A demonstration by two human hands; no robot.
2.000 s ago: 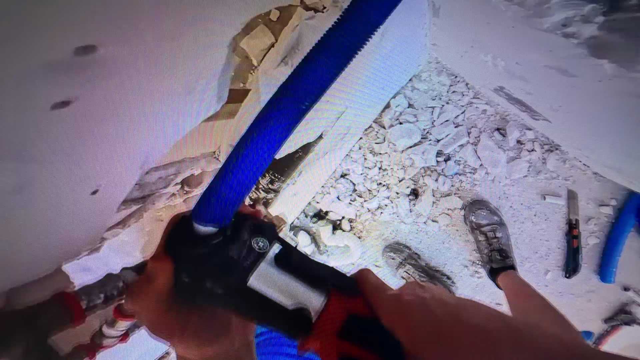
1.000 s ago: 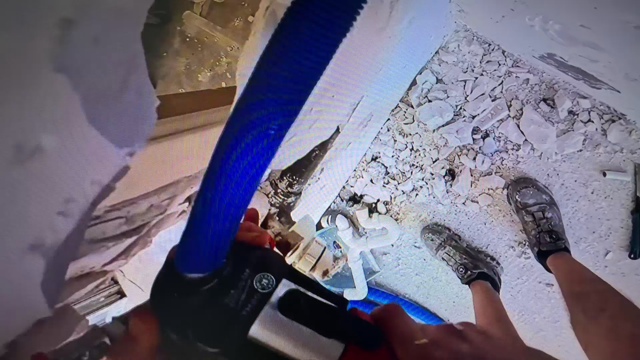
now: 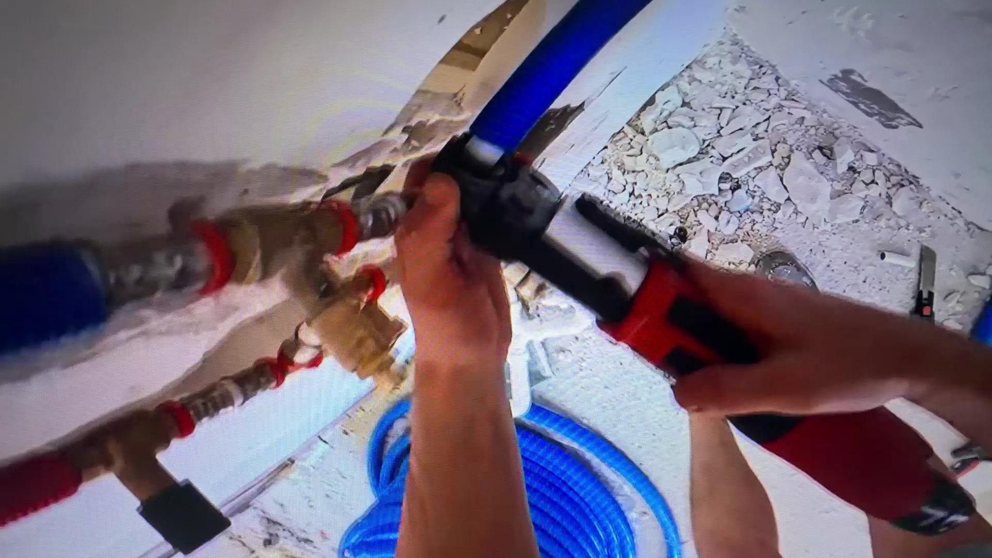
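My left hand [image 3: 457, 271] grips the black jaw head of a pressing tool, with its thumb up beside the jaws. My right hand [image 3: 806, 349] is closed around the red and black body of the power press tool [image 3: 659, 310]. The jaws sit at the lower end of a blue corrugated pipe [image 3: 554, 77], where a pale ring shows; the fitting inside is hidden. To the left of my left hand is a brass fitting [image 3: 271, 240] with red rings and pressed metal sleeves. Below it runs a second brass fitting [image 3: 136, 449] with a red pipe and a black square end.
A coil of blue corrugated pipe [image 3: 581, 480] lies on the floor below. Rubble [image 3: 744, 155] is heaped along the wall. A utility knife [image 3: 924, 283] and a short white piece [image 3: 897, 258] lie at the right. The broken wall opening [image 3: 480, 39] is above the fittings.
The view has shifted left and shows more of the brass fittings and the coil. Both hands remain on the press tool at the blue pipe's lower end.
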